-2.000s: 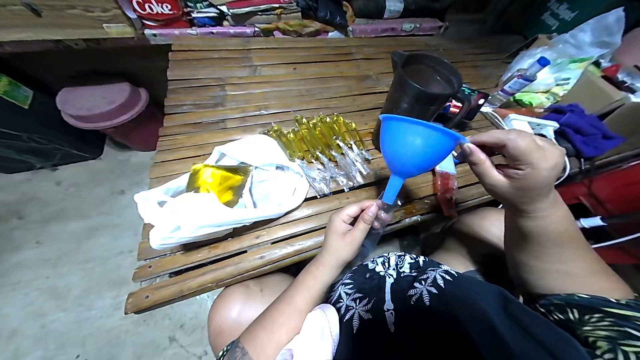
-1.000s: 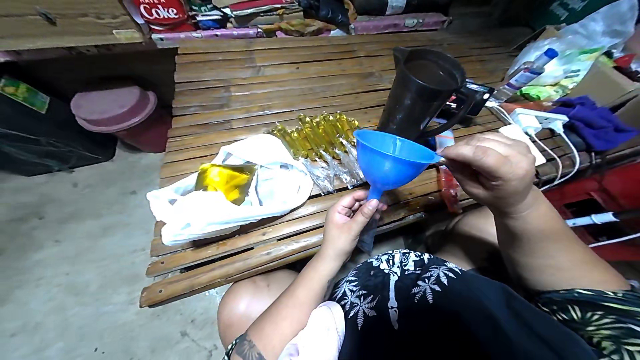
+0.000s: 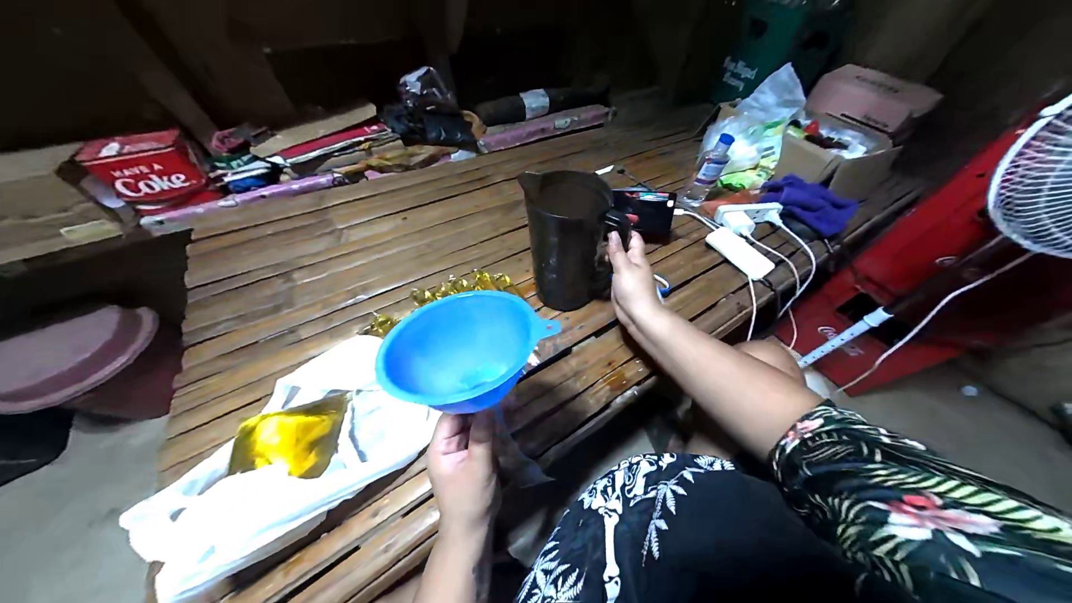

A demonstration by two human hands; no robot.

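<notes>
My left hand [image 3: 466, 465] grips a blue plastic funnel [image 3: 459, 352] low down, its wide mouth up, with clear plastic film below it. The handle of a dark plastic pitcher [image 3: 568, 243] is in my right hand [image 3: 630, 276]; the pitcher stands upright on the bamboo-slat table [image 3: 335, 251]. Behind the funnel lie several tied plastic tubes of yellow liquid [image 3: 494, 282], mostly hidden by it. A white plastic bag [image 3: 368, 419] at the near left holds a clear bag of yellow liquid [image 3: 293, 435].
A phone [image 3: 645, 213] leans behind the pitcher. Right of it are a power strip [image 3: 758, 216] with white cables, a bottle [image 3: 712, 167], a purple cloth [image 3: 808, 203] and a cardboard box [image 3: 846, 159]. A fan [image 3: 1038, 184] stands at far right, a lidded bin [image 3: 75, 360] at left.
My right hand has let go of the funnel's rim and taken hold of the pitcher's handle. The funnel is still in my left hand. The view has shifted.
</notes>
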